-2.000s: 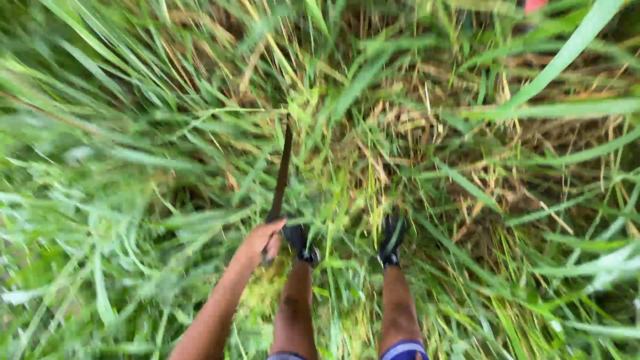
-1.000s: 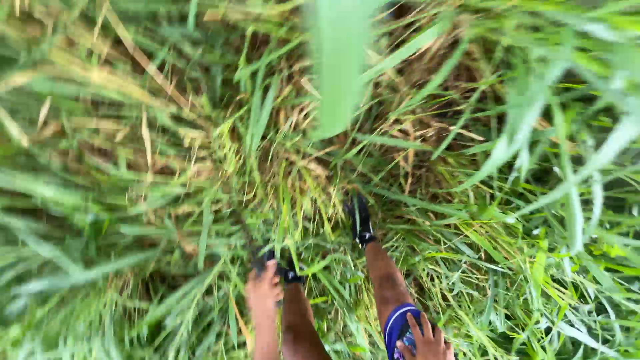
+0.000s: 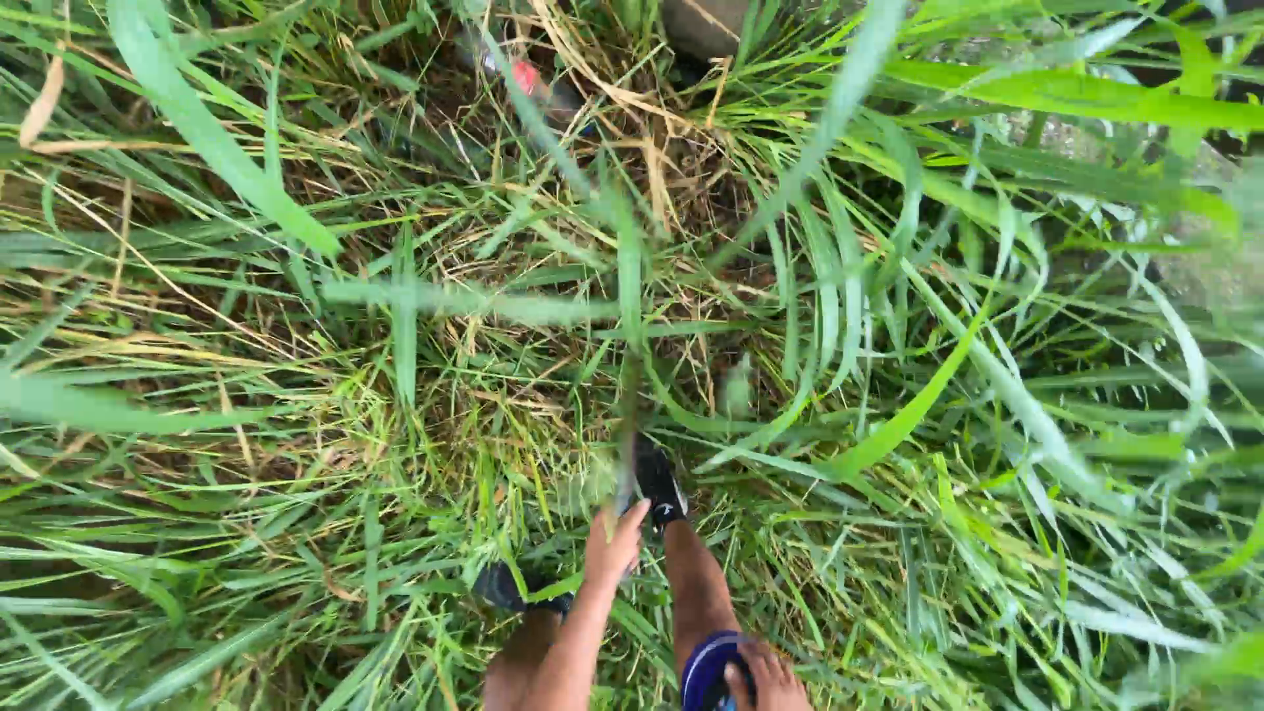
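My left hand (image 3: 614,541) is closed around the handle of a machete (image 3: 629,420), whose dark, narrow blade points up the view, blurred and partly behind grass blades. The blade passes just beside the black shoe (image 3: 657,479) on my right foot. Over my right knee, my right hand (image 3: 768,676) rests on the hem of the blue shorts (image 3: 713,670) with its fingers loosely spread, partly cut off by the bottom edge. Long green grass (image 3: 839,553) surrounds both legs, with flattened and dry stalks (image 3: 513,395) ahead of the feet.
A red item (image 3: 525,77), perhaps part of some litter, lies in the dry grass at the top. Near it is a grey-brown rock (image 3: 706,25). A pale stony surface (image 3: 1200,237) shows behind tall blades at the upper right.
The view has shifted, bringing the rock into sight. My left hand and the machete now appear between my feet, beside the right shoe. My right hand still rests on the shorts, as one second ago.
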